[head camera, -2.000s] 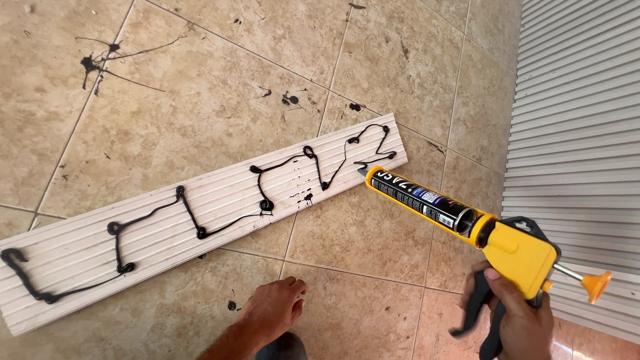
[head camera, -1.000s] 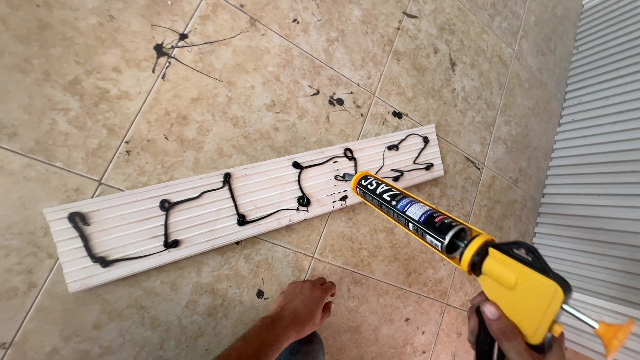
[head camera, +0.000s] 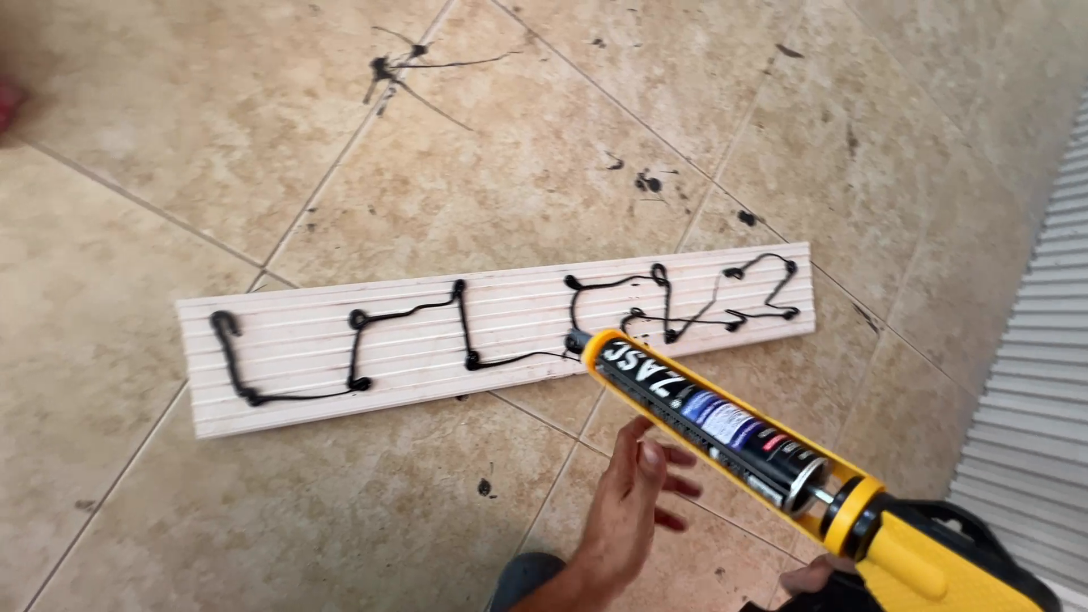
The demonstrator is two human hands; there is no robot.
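A yellow caulking gun (head camera: 918,552) with a black cartridge (head camera: 722,425) slants across the lower right. My right hand (head camera: 816,574), mostly hidden behind the gun at the bottom edge, grips its handle. The nozzle tip is over the lower edge of a white ribbed panel strip (head camera: 280,357), right of its middle. Black adhesive (head camera: 469,327) runs over the strip in an angular, looping bead. Below the strip and beside the cartridge, my left hand (head camera: 633,501) is raised with its fingers apart, holding nothing.
Beige floor tiles (head camera: 408,221) lie all around the strip. Black adhesive splatters (head camera: 382,70) mark them above the strip, with smaller spots below. A grey corrugated surface (head camera: 1028,382) stands along the right side. A blurred red thing (head camera: 7,102) shows at the left edge.
The nozzle has moved left along the strip, and a black line now runs from the right-end bead toward it. My left hand has lifted and spread its fingers near the cartridge.
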